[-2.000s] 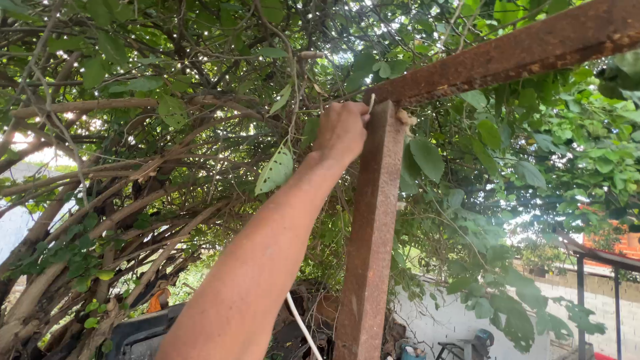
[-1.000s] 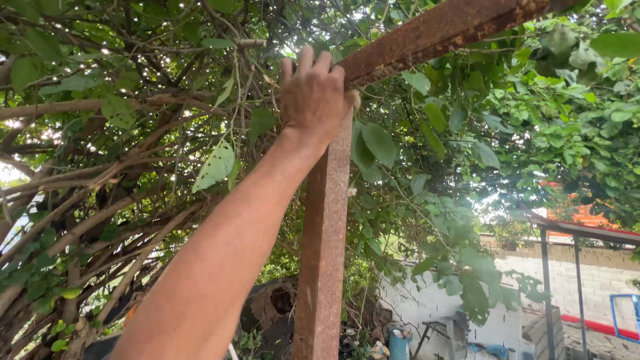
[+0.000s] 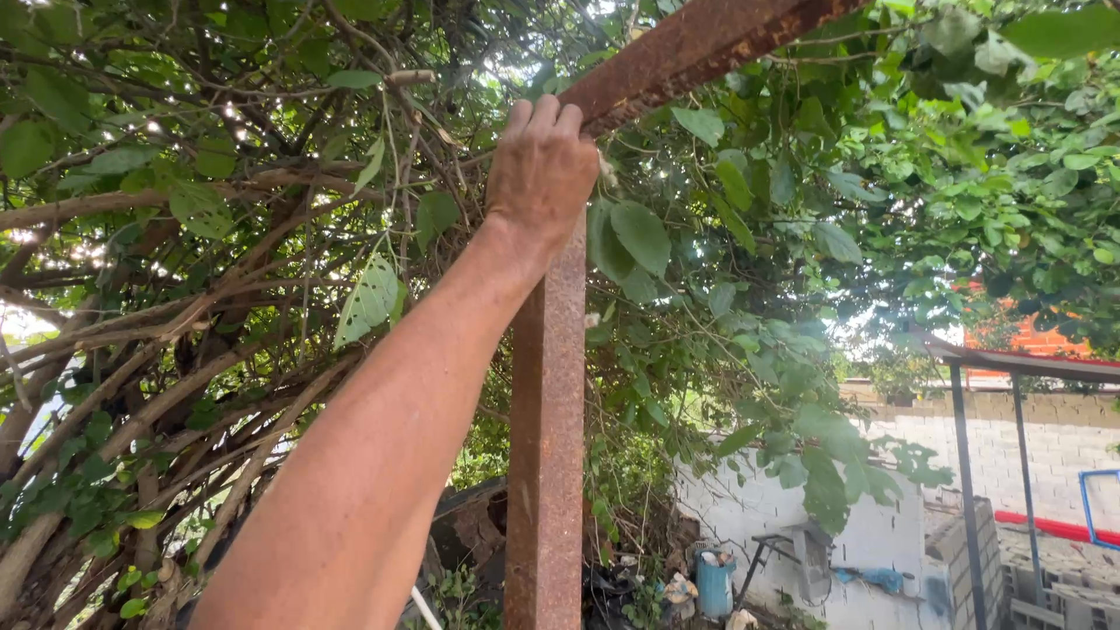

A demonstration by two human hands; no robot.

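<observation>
My left hand (image 3: pixel 542 171) is raised at the top of a rusty square metal post (image 3: pixel 560 420), wrapped around it just below a rusty metal beam (image 3: pixel 700 52) that slopes up to the right. The back of the hand faces me; its palm and whatever lies under it are hidden. A bit of pale material (image 3: pixel 605 171) shows beside the hand at the joint. My right hand is out of view.
Tangled branches (image 3: pixel 175 350) and leaves crowd the left and top. A thin white rod (image 3: pixel 426 608) shows low beside my forearm. Farther off stand a blue container (image 3: pixel 715 582), a white block wall (image 3: pixel 840 525) and a dark-posted shelter with a red-edged roof (image 3: pixel 1032 357).
Two seconds ago my left fingers pinched a small pale thing beside the post top; the hand then moved onto the post. That pale thing no longer shows. The view has shifted right.
</observation>
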